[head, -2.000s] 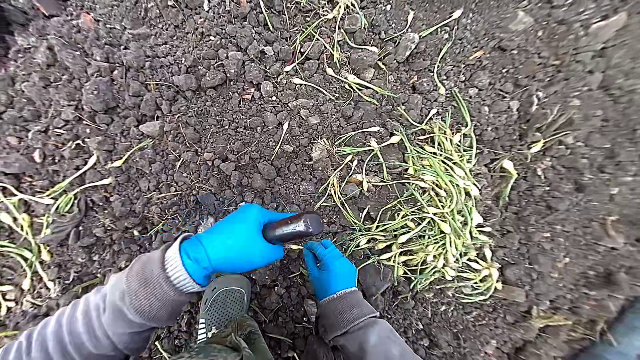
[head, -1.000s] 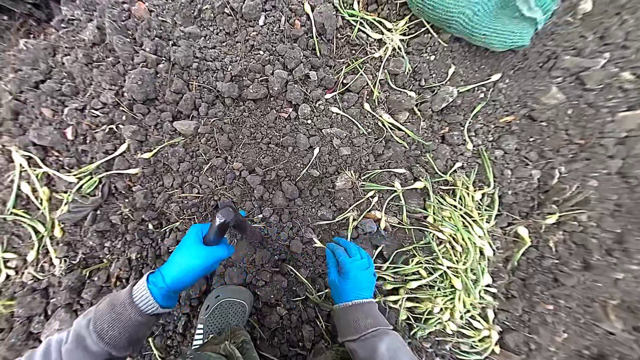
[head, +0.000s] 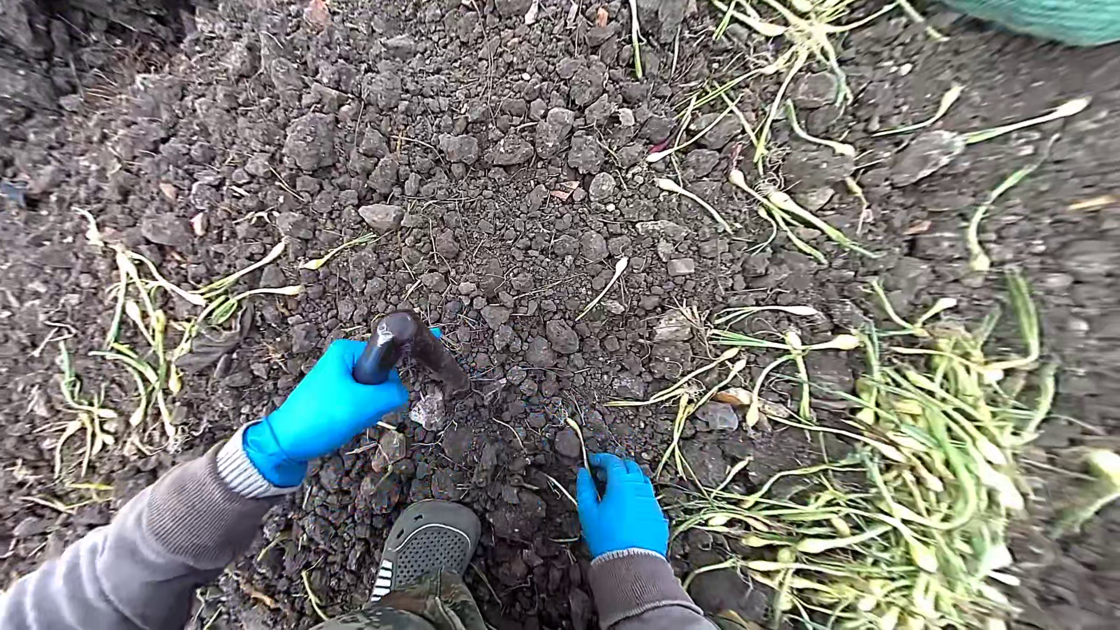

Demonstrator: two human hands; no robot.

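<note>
My left hand (head: pixel 328 407), in a blue glove, is closed around the dark handle of a hand tool (head: pixel 398 341); its bent shank points down to the right, and I cannot make out its tip against the soil. My right hand (head: pixel 619 503), also blue-gloved, is low at the soil, its thumb and forefinger at a thin pale seedling (head: pixel 575 436). Whether the fingers grip that stem is hard to tell. Just right of this hand lies a large heap of pulled bulb seedlings (head: pixel 927 490), green-leaved with pale bulbs.
Cloddy dark soil (head: pixel 525 219) surrounds the hands. A smaller bunch of seedlings (head: pixel 153 341) lies at left, another cluster (head: pixel 805 35) at upper right. A green mesh sack (head: pixel 1050 17) shows in the top right corner. My clog (head: pixel 433 542) stands between the hands.
My left hand has moved left, away from my right hand, and the tool has turned so its bent shank shows. The green sack has come into view as the view shifted.
</note>
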